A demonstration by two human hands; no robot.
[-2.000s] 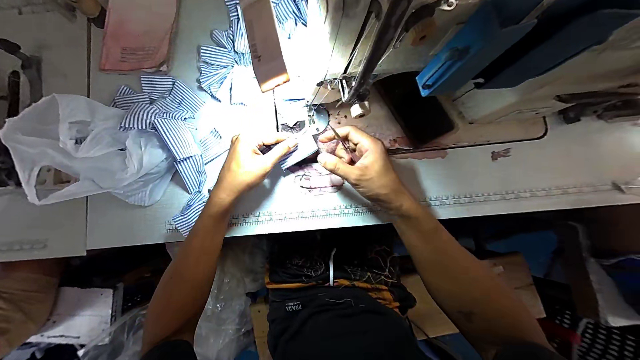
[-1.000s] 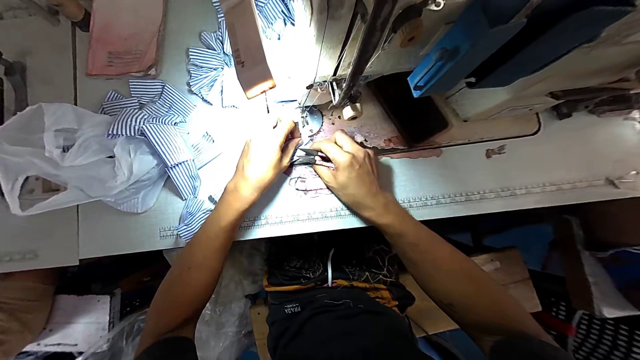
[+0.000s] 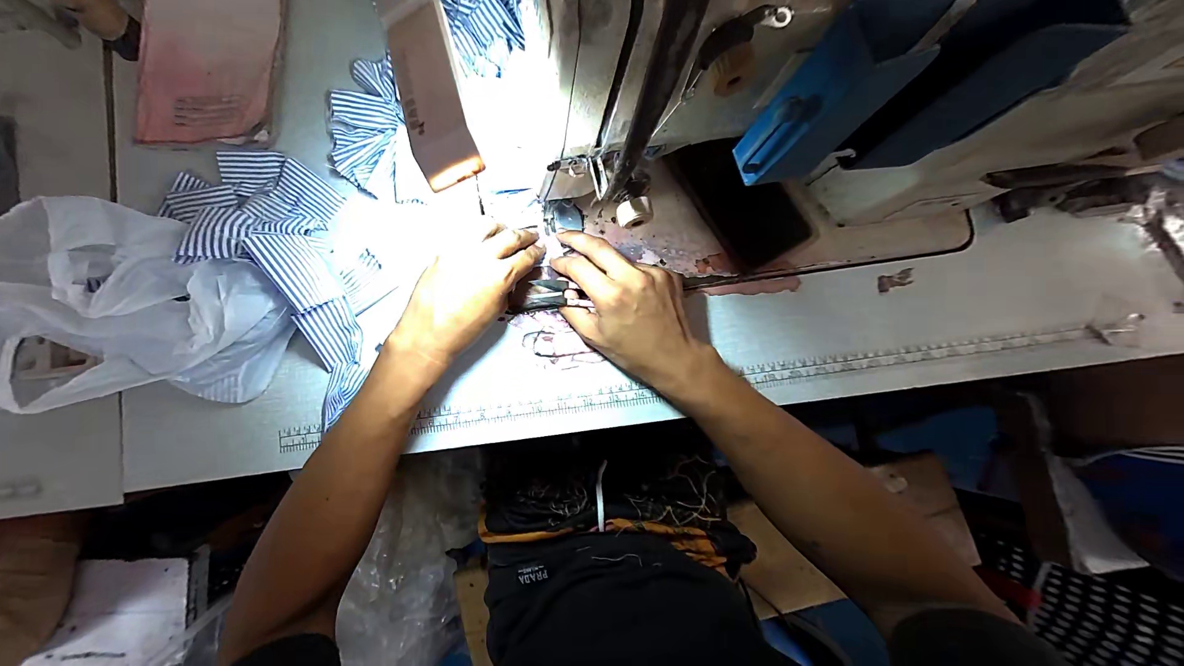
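My left hand and my right hand meet just in front of the presser foot of a sewing machine. The fingertips of both press on a small light piece of fabric at the needle; glare hides its edges. Small dark thread snips lie under my right palm and fingers, apparently held there, their blades pointing toward my left hand. Blue-and-white striped fabric strips, pleated and bunched, lie to the left of my left hand, and more striped fabric lies behind.
A white plastic bag sits at the left. A lit lamp housing hangs over the striped fabric. A dark phone lies on the machine bed at right, near a blue holder. A measuring tape runs along the table's front edge.
Two seconds ago my hands held a light piece up in front of the needle, the snips in my right hand. Both hands have since moved in close to the presser foot.
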